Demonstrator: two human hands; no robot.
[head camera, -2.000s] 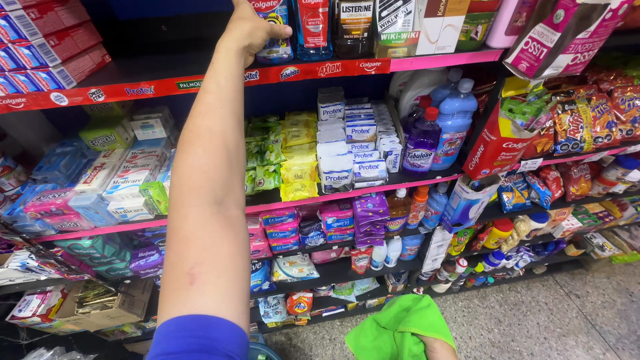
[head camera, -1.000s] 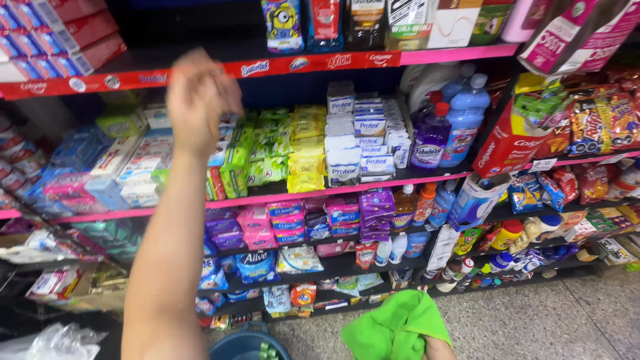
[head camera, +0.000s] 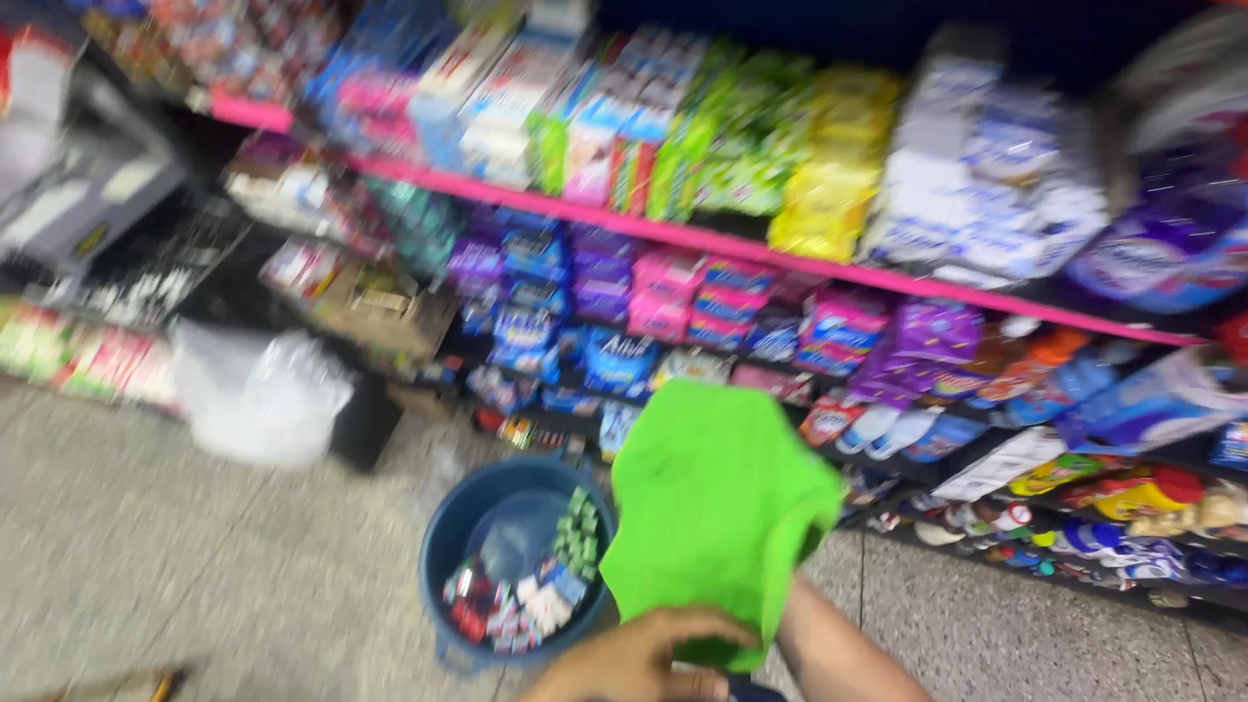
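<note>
A bright green cloth (head camera: 717, 507) is spread over my right hand (head camera: 795, 609), which holds it up from beneath; the cloth hides most of that hand's fingers. At the cloth's lower edge, my left hand (head camera: 643, 653) lies with its fingers curved against the fabric; blur hides whether they pinch it. To the left, on the floor, stands a round blue plastic tub (head camera: 434, 546) with small green packs (head camera: 577, 536) and red and white small packages (head camera: 536, 604) inside.
Ahead runs a shelf with a pink edge strip (head camera: 585, 210), bearing yellow packs (head camera: 829, 185), white soap packs (head camera: 994, 185) and purple bottles (head camera: 1150, 234). Lower shelves hold pink packs (head camera: 726, 302) and a blue pack (head camera: 619, 361). A filled clear plastic bag (head camera: 258, 390) sits at left.
My left hand has come down from the upper shelf to the green cloth. The cloth, low at the right before, is now raised and spread. The view has swung down and left.
</note>
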